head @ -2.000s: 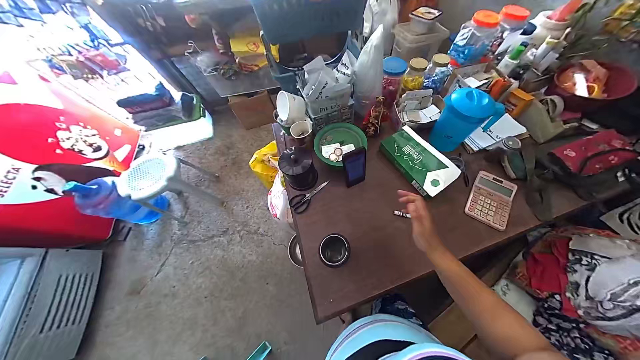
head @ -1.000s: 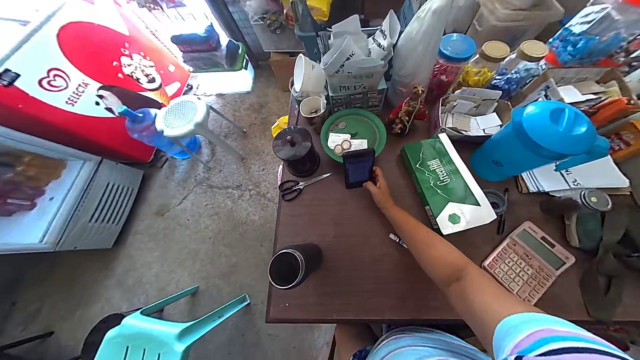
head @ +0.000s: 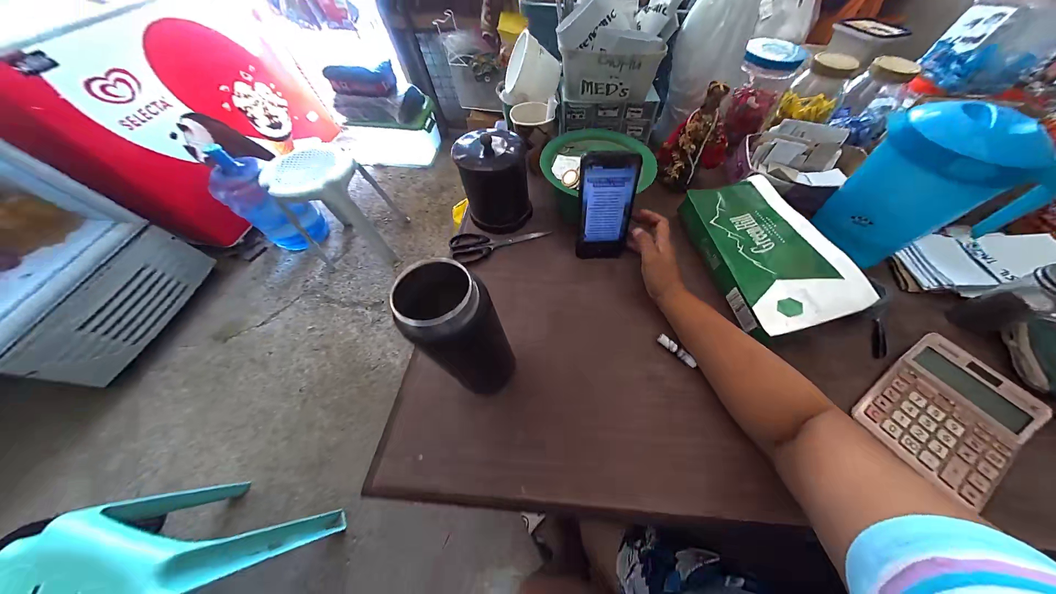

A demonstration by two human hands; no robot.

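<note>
My right hand [head: 656, 257] reaches across the brown table, its fingers at the right edge of a black smartphone [head: 607, 206]. The phone stands upright with a lit screen, leaning at the green plastic basin [head: 648, 165]. Whether the fingers grip it or only touch it is hard to tell. Scissors with black handles [head: 487, 244] lie left of the phone, in front of a dark lidded canister [head: 493, 183]. Nearer me stands an open black tumbler [head: 462, 330]. A small white marker-like tube [head: 676, 351] lies beside my forearm. My left hand is out of view.
A green and white box [head: 767, 247], a blue pitcher [head: 924, 181] and a pink calculator [head: 949, 421] occupy the table's right side. Lidded jars [head: 817, 87] and a labelled white container [head: 612, 74] line the back. A turquoise plastic chair [head: 165, 544] and a white stool [head: 318, 177] stand on the floor.
From above the table near the marker-like tube, my right hand has moved to the phone. The phone's screen, dark before, is now lit. The view has shifted closer.
</note>
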